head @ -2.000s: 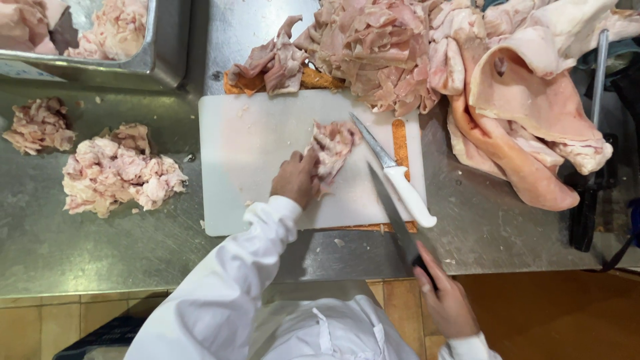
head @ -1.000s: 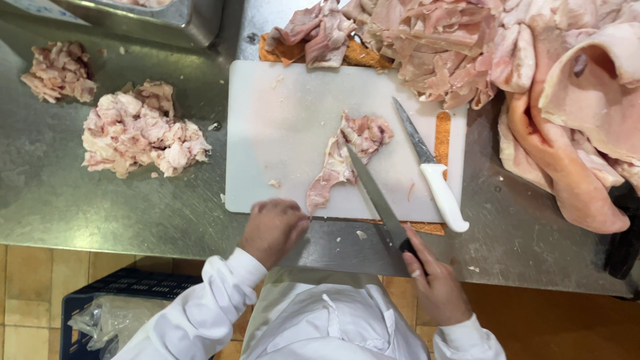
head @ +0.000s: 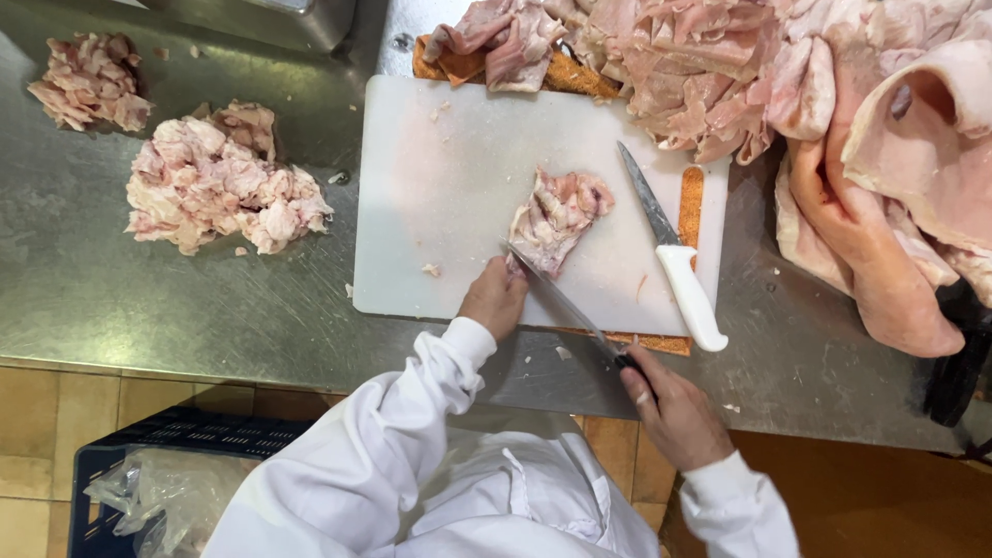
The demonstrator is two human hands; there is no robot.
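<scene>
On a white cutting board (head: 434, 194) lies a piece of raw meat (head: 558, 217) with pale fat. My left hand (head: 496, 298) pinches its lower left end at the board's near edge. My right hand (head: 670, 403) grips the black handle of a long knife (head: 570, 306), whose tip meets the meat beside my left fingers. A second knife with a white handle (head: 690, 298) rests on the board's right side. An orange cloth (head: 651, 341) shows under the board.
Left on the steel table (head: 256, 310) sit a pile of fatty trimmings (head: 221, 182) and a smaller meat pile (head: 93, 81). A metal tray (head: 271, 19) stands behind them. Meat slices (head: 690, 70) and large skin pieces (head: 876, 232) lie right. Below is a blue crate (head: 186, 426) with plastic bags.
My left hand has moved from on top of the meat to its near end and now pinches it. The knife in my right hand has come onto the meat. The view has shifted left.
</scene>
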